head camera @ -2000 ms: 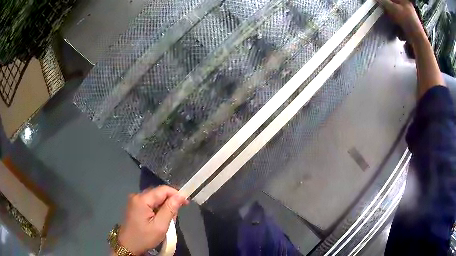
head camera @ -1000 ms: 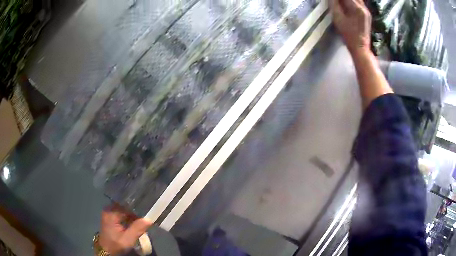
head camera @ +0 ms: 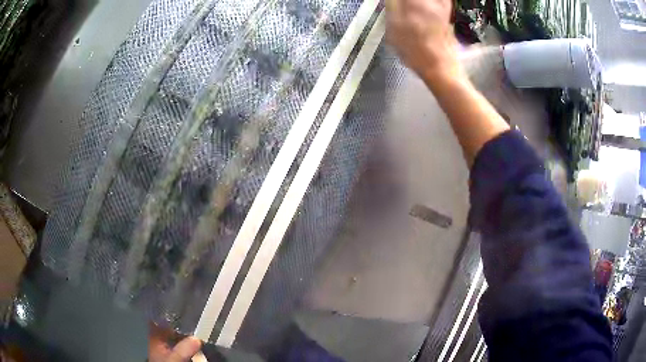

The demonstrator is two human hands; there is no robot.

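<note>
A large silvery-grey mesh-textured board (head camera: 163, 141) lies on a grey bench (head camera: 418, 155), with faded lengthwise bands. Two long cream-white tape strips (head camera: 283, 166) run side by side along it, from bottom left to the top. My left hand (head camera: 173, 348) is at the bottom edge, partly cut off, its fingers pinching the lower end of the left strip. The tape roll is not visible. My right hand (head camera: 421, 32) is at the top, at the strips' far end, cut off by the picture's edge. Its fingertips are hidden, so its hold cannot be told.
A grey-white cylinder (head camera: 545, 63) stands at the upper right beside green bundles (head camera: 510, 15). A small dark flat piece (head camera: 431, 215) lies on the bench. Another dark board with white strips (head camera: 464, 311) shows at the lower right. A brown box edge (head camera: 10, 261) is at the left.
The view has shifted and turned, so the strips stand steeper. My left hand stays at the strips' lower end, now mostly out of the picture. The tape roll is no longer visible.
</note>
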